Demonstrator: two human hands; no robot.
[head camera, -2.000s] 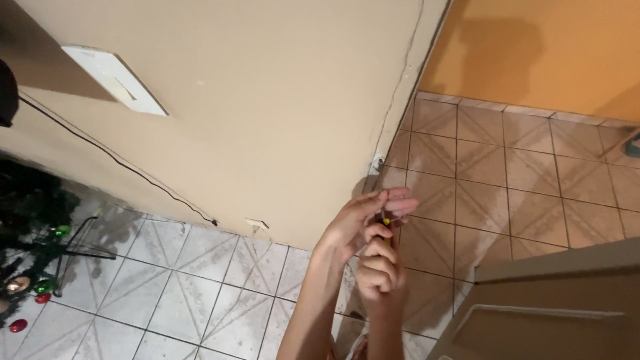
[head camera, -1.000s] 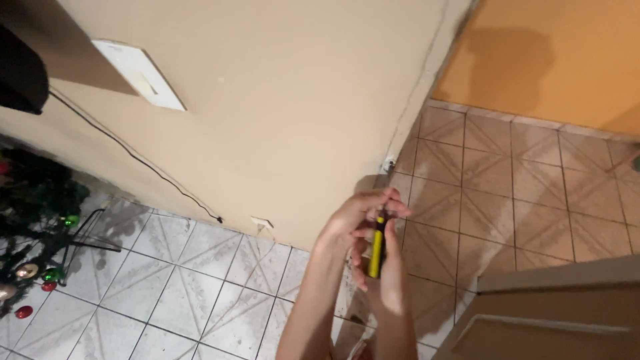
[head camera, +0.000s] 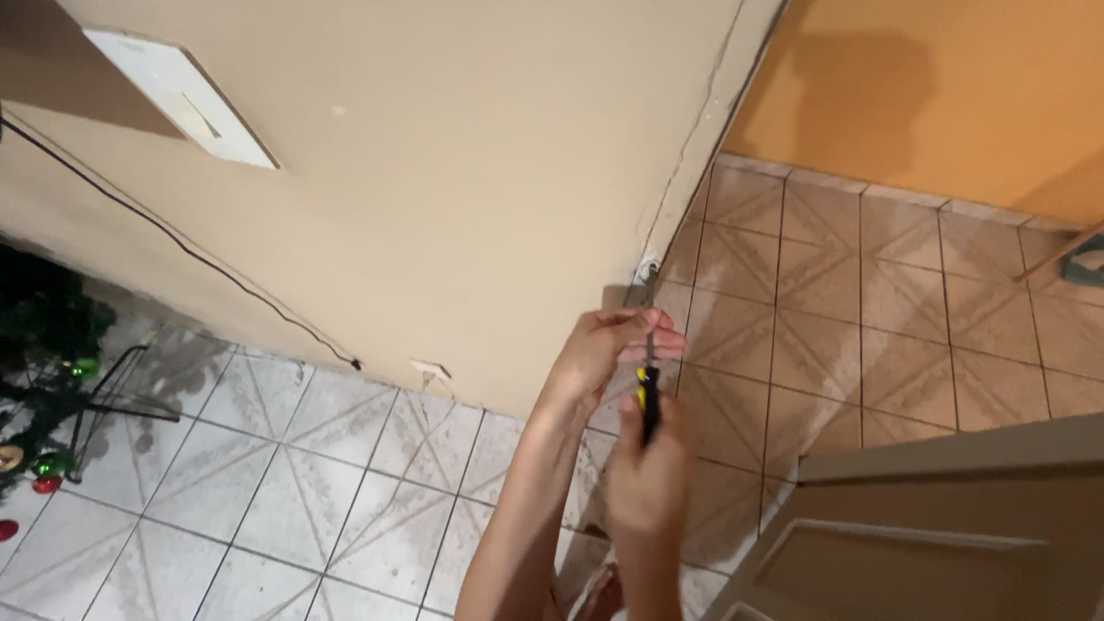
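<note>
My right hand (head camera: 651, 448) is closed round the black and yellow handle of a screwdriver (head camera: 649, 401). The metal shaft runs up between the fingers of my left hand (head camera: 612, 345), which pinch it partway along. Its far end meets a small whitish hole or fitting (head camera: 649, 264) at the edge of the beige wall (head camera: 466, 198). Whether the tip sits inside something cannot be made out. A crack runs up the wall edge above that spot.
A panelled door (head camera: 931, 535) stands at lower right. At left are a Christmas tree (head camera: 43, 302) with its metal stand (head camera: 129, 410), a black cable (head camera: 194, 252) along the wall, a white wall plate (head camera: 181, 95) and a small outlet plate (head camera: 430, 369). Tiled floor lies below.
My right hand has shifted on the screwdriver: a second ago more of the yellow and black handle showed; now the hand wraps its lower end. My left hand stays near the shaft.
</note>
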